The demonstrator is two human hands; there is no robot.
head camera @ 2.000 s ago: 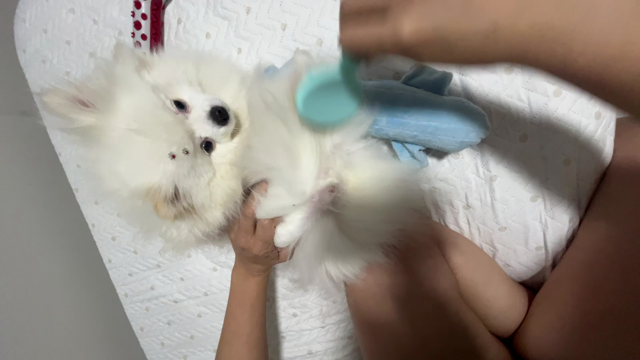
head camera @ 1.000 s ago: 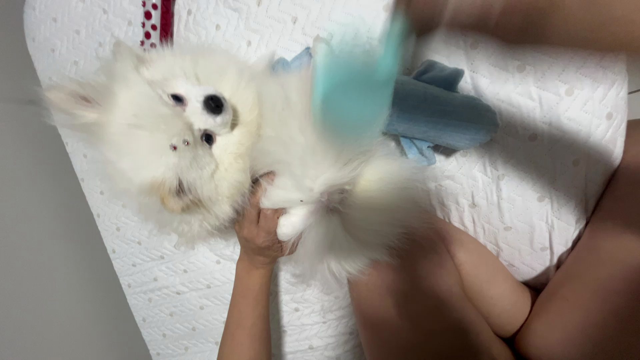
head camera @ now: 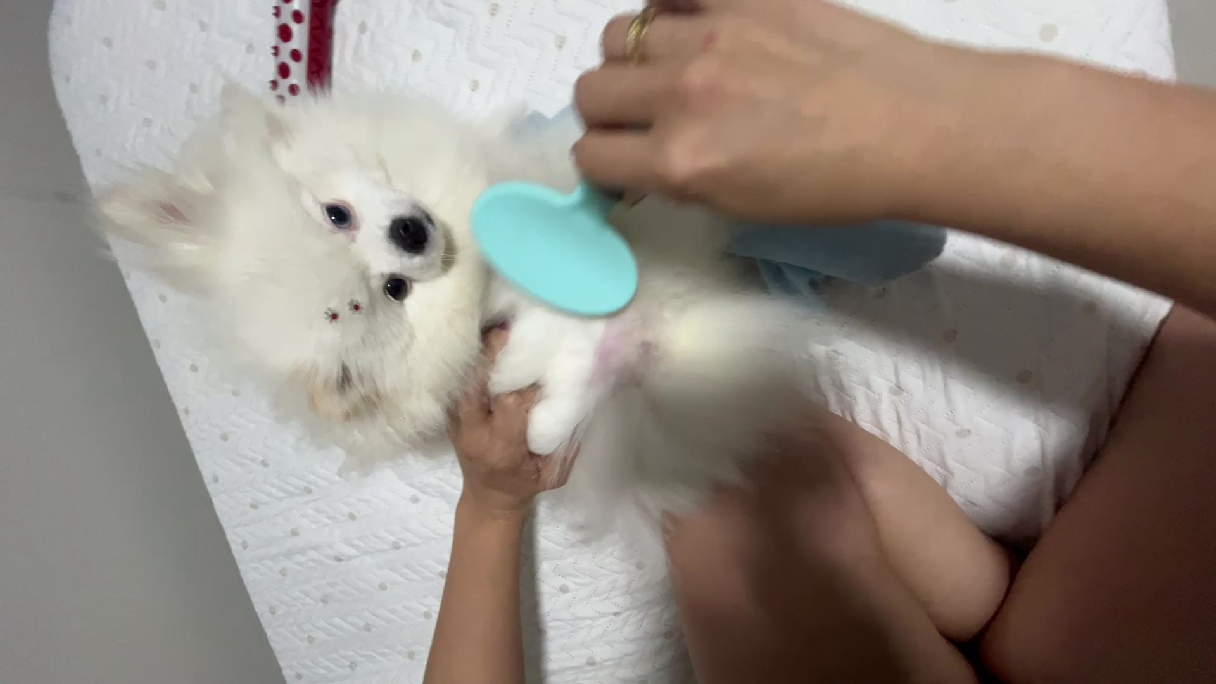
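Observation:
A fluffy white dog lies on its side or back, its head toward the left and its tail toward my legs. Two small red ornaments sit in the fur of its head. My left hand comes up from below and holds the dog's legs near the paws. In my right hand, which wears a ring, is the handle of a turquoise pet grooming brush. The brush's smooth oval back faces up over the dog's flank. Its bristle side is hidden.
A white quilted mat lies under the dog. Blue cloth is partly hidden behind my right hand. Red and white polka-dot item is at the top edge. My bare legs are at the lower right, and grey floor is on the left.
My right hand has come lower into view with the brush, which was blurred near the blue cloth one second ago. My left hand stays on the dog's legs.

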